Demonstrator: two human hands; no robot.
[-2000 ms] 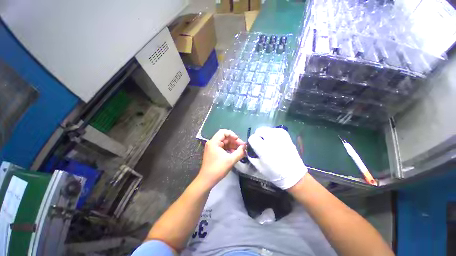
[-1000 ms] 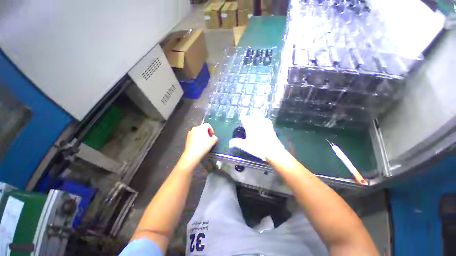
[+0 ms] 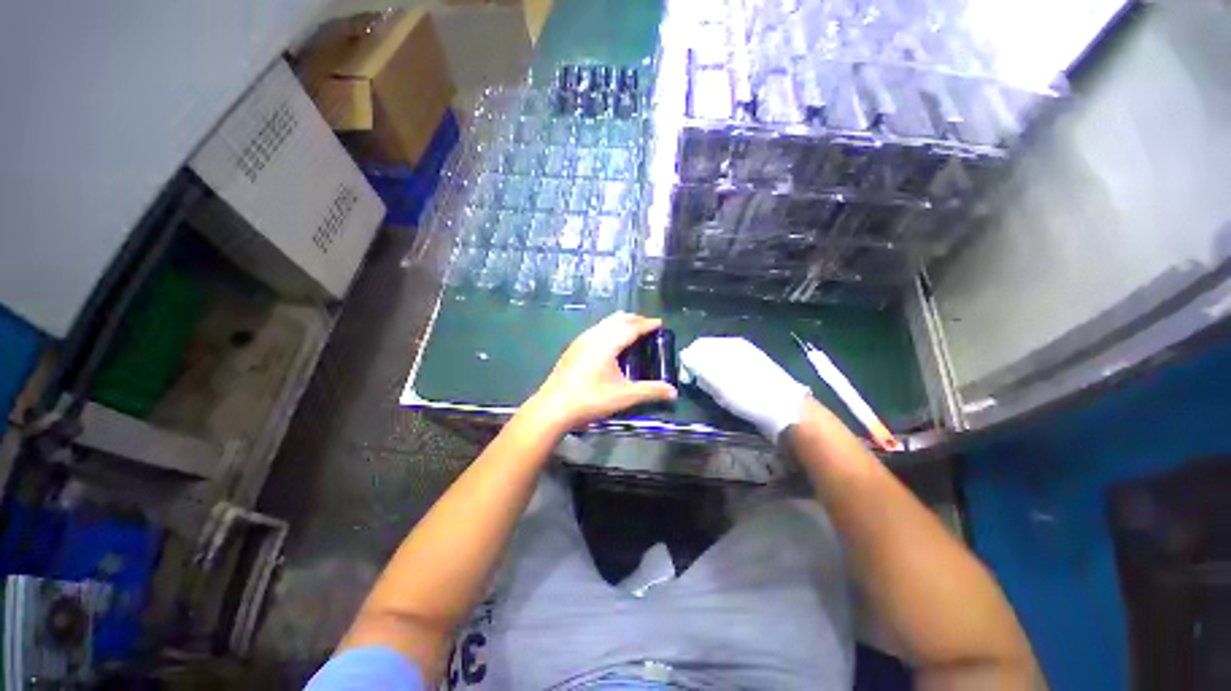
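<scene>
The black moulded part point(image 3: 649, 356), a glossy dark cylinder, is at the bench's front edge. My left hand point(image 3: 590, 378) is bare and holds it between thumb and fingers. My right hand point(image 3: 743, 383), in a white glove, is just right of the part with its fingers curled. Something dark shows under its fingertips, but whether it grips anything is unclear. The clear blister tray point(image 3: 540, 203) lies beyond my left hand, with several black parts point(image 3: 598, 91) in its far pockets.
A tall stack of clear blister trays point(image 3: 824, 189) stands at the right. A slim white tool with an orange-red end point(image 3: 849, 396) lies at the right front. An open carton point(image 3: 394, 88) on a blue crate point(image 3: 416, 176) stands left of the bench. The raised metal rim point(image 3: 937, 354) bounds the bench's right side.
My left hand has moved from beside the part to a grip on it. My right hand has moved to the part's right side. The view has shifted, with the bench now further left.
</scene>
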